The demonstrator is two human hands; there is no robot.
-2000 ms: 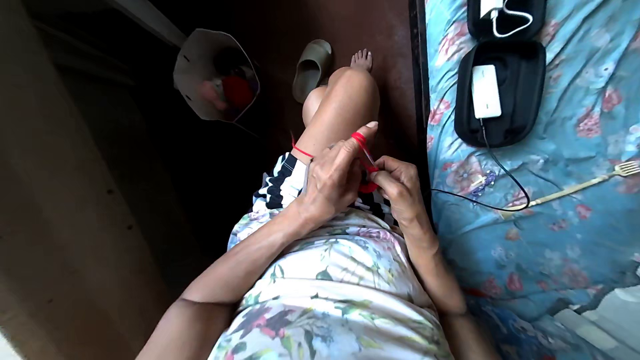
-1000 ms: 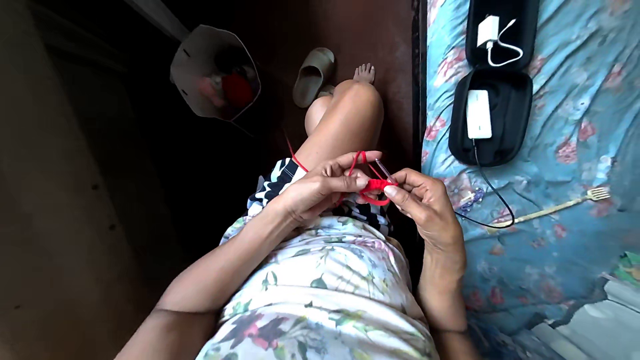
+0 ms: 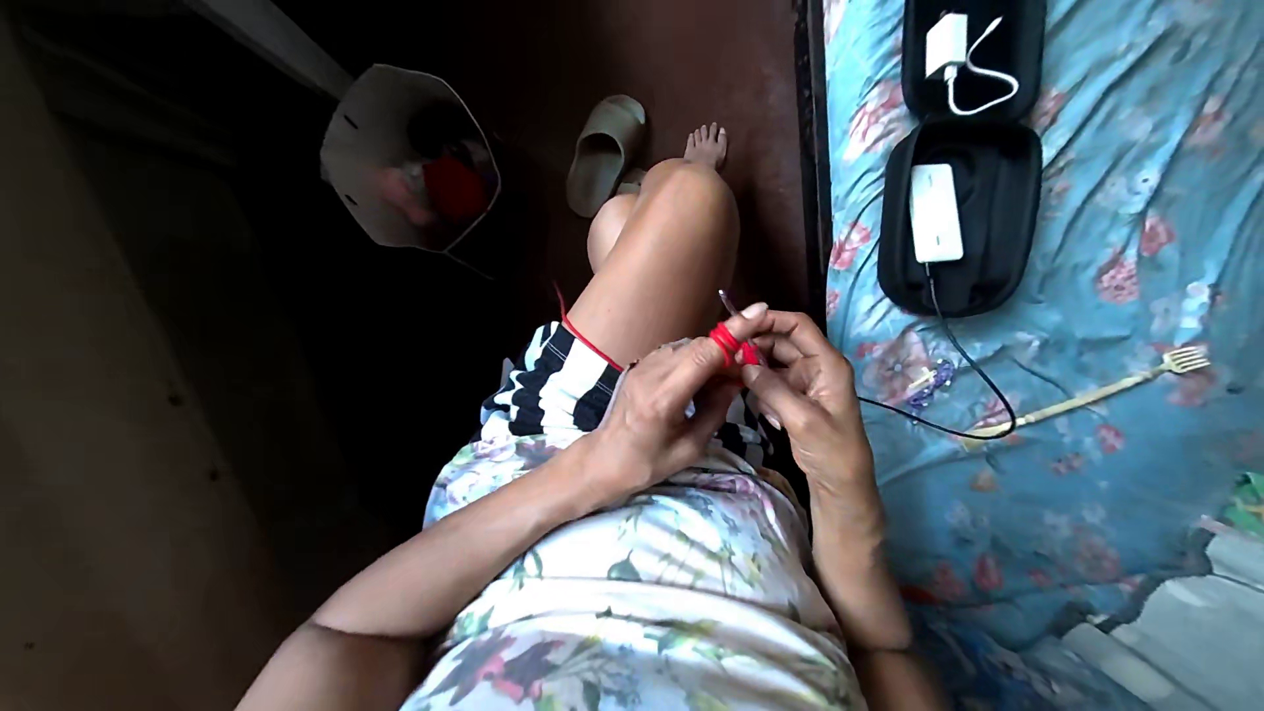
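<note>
Red yarn (image 3: 724, 342) is wound round a raised finger of my left hand (image 3: 664, 405), and its strand (image 3: 591, 344) trails over my thigh to the left. My right hand (image 3: 810, 395) pinches a thin crochet hook (image 3: 729, 302), its pale tip pointing up past the fingers. Between the two hands sits a small red crocheted piece (image 3: 750, 354), mostly hidden by the fingertips. Both hands are close together above my lap, over black and white striped shorts (image 3: 583, 380).
A bag (image 3: 410, 79) with red yarn (image 3: 454, 188) inside stands at the upper left, near a slipper (image 3: 602, 148). On the blue floral bedding (image 3: 1116, 494) at right lie an open black case (image 3: 1017, 257), a white power bank (image 3: 935, 212), a black cable (image 3: 963, 346) and a long back scratcher (image 3: 1086, 397).
The hands have drawn closer together and turned. The yarn loop that stood open above the left fingers one second ago now lies wound round the finger, and the red piece is more covered.
</note>
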